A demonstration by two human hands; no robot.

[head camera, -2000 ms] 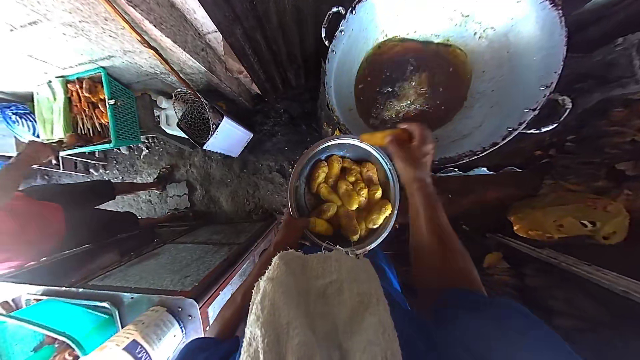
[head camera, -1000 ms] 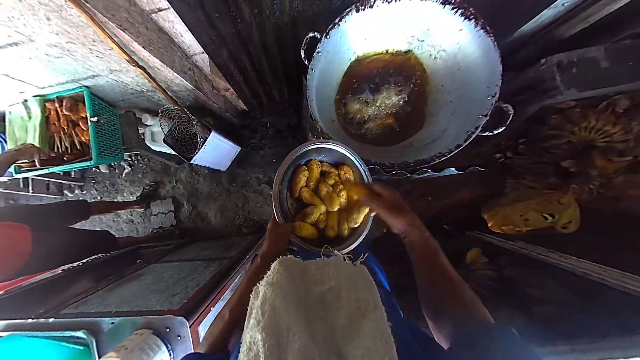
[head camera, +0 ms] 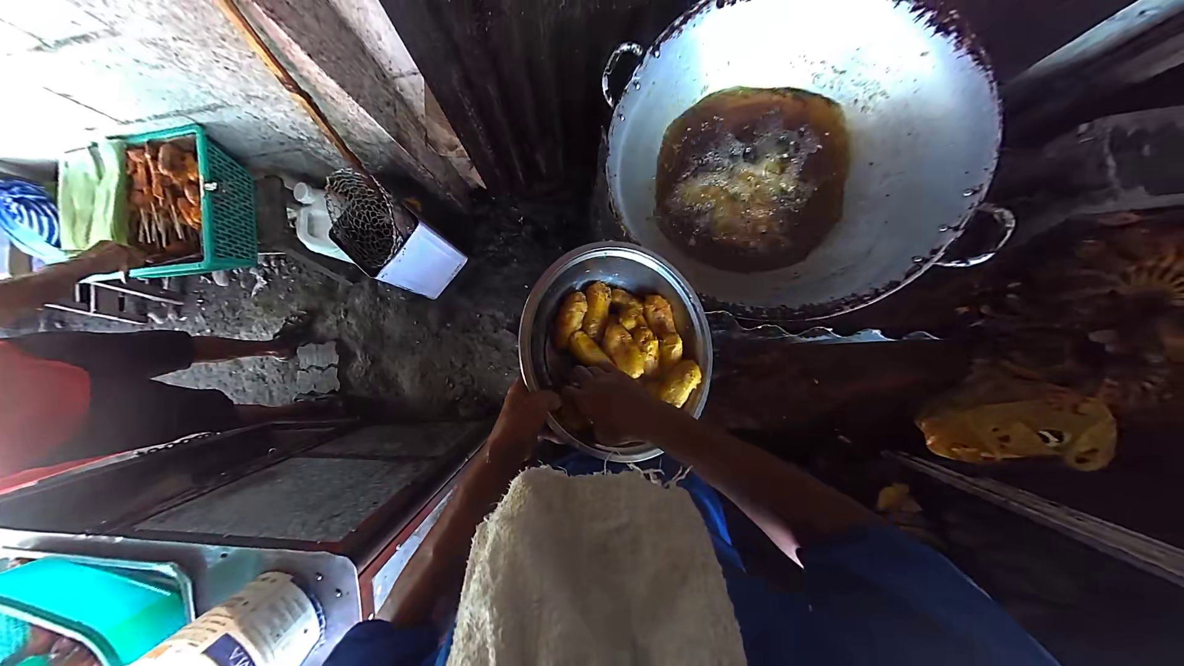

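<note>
A round steel bowl (head camera: 692, 319) holds several yellow, banana-like pieces (head camera: 624, 347) with a coated look. My left hand (head camera: 527, 412) grips the bowl's lower left rim. Inside the bowl, my right hand (head camera: 606, 402) reaches down among the pieces at the lower left; whether its fingers hold one is hidden. Beyond the bowl, up and to the right, stands a large metal pan (head camera: 906, 166) with two loop handles. Brown oil (head camera: 754, 176) bubbles in its bottom, with pale foam over what lies in it.
A green plastic crate (head camera: 231, 222) with skewered food stands at left, a person's hand (head camera: 111, 259) at its edge. A wire-mesh strainer (head camera: 365, 217) rests in a white container (head camera: 425, 264). A yellow plastic bag (head camera: 1017, 430) lies at right. A glass-topped case (head camera: 305, 490) is lower left.
My right hand has moved from the pan side of the bowl, where it held a yellow piece two seconds ago, down into the bowl. The foam in the oil has spread.
</note>
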